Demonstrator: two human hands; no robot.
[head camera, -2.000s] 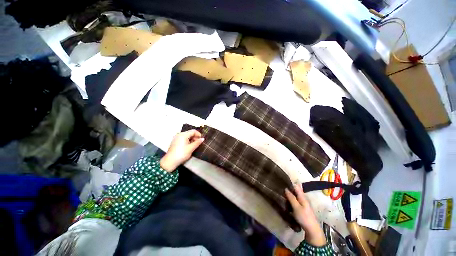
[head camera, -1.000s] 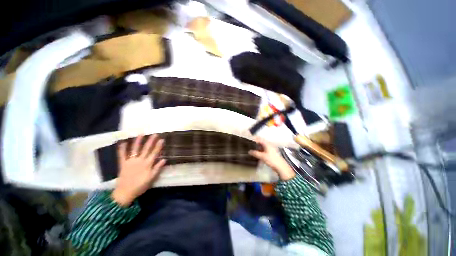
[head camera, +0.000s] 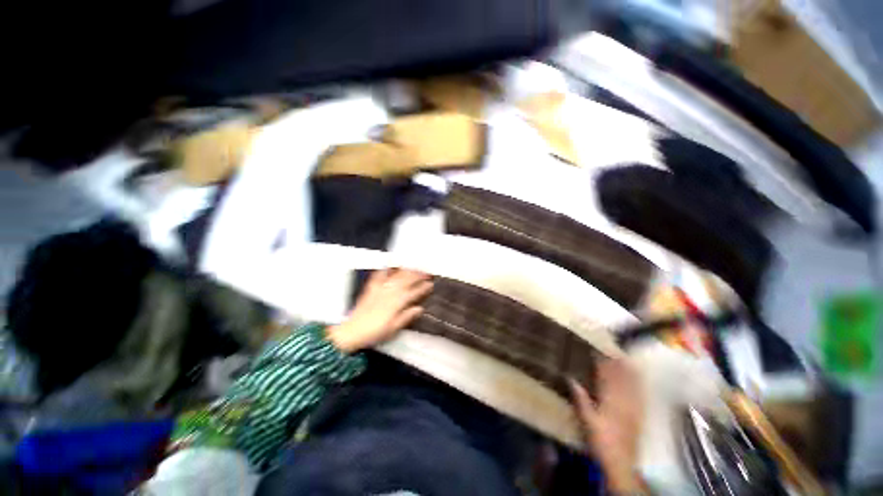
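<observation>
A dark plaid curved strip (head camera: 503, 322) lies flat on a long cream curved pad (head camera: 484, 374) in front of me. My left hand (head camera: 389, 308) rests on the strip's left end, fingers apart, palm down. My right hand (head camera: 610, 412) is at the strip's right end, blurred, with its fingertips at the cloth. Whether it pinches the cloth is unclear. A second plaid strip (head camera: 547, 239) lies just behind, roughly parallel to the first.
Blurred scissors (head camera: 692, 320) and a dark narrow strip lie at the right. The iron (head camera: 716, 450) is at the lower right. Black cloth (head camera: 358, 213), a white curved piece (head camera: 261, 194) and tan cards (head camera: 436, 140) lie behind and left. Dark folded cloth (head camera: 678, 218) lies back right.
The camera view has swung back left after turning right. My left hand has gone from pinching the strip's end to lying on it. The strip remains on the pad.
</observation>
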